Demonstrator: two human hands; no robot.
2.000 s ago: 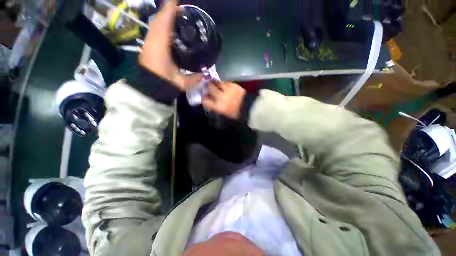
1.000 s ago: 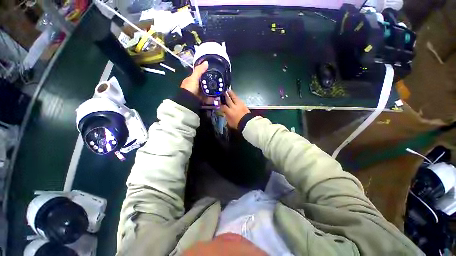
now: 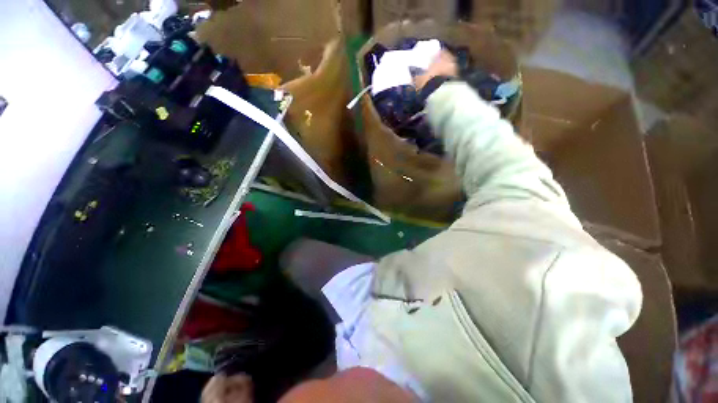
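My right hand (image 3: 437, 71) is inside the open brown carton (image 3: 409, 177) at the top centre. It touches a white-and-black thing (image 3: 397, 69) that looks like a camera unit, among black bags. My fingers are partly hidden, so I cannot tell if they grip it. My left hand (image 3: 228, 389) is small and dark at the bottom edge, and its grip cannot be told. A dome camera (image 3: 81, 372) with a white cap and black ball lies at the bench's near left corner.
The green bench (image 3: 142, 275) runs along the left, with the bright monitor (image 3: 47, 79) behind. A black machine with teal parts (image 3: 169, 79) stands at its far end. A white strip (image 3: 291, 142) hangs from it across the gap. A dark mouse (image 3: 189, 171) lies near. Cardboard (image 3: 586, 157) stands at right.
The view has swung right. My right hand has left the camera at the bench edge and reached into the carton. My left hand has dropped to the bottom edge, away from the camera.
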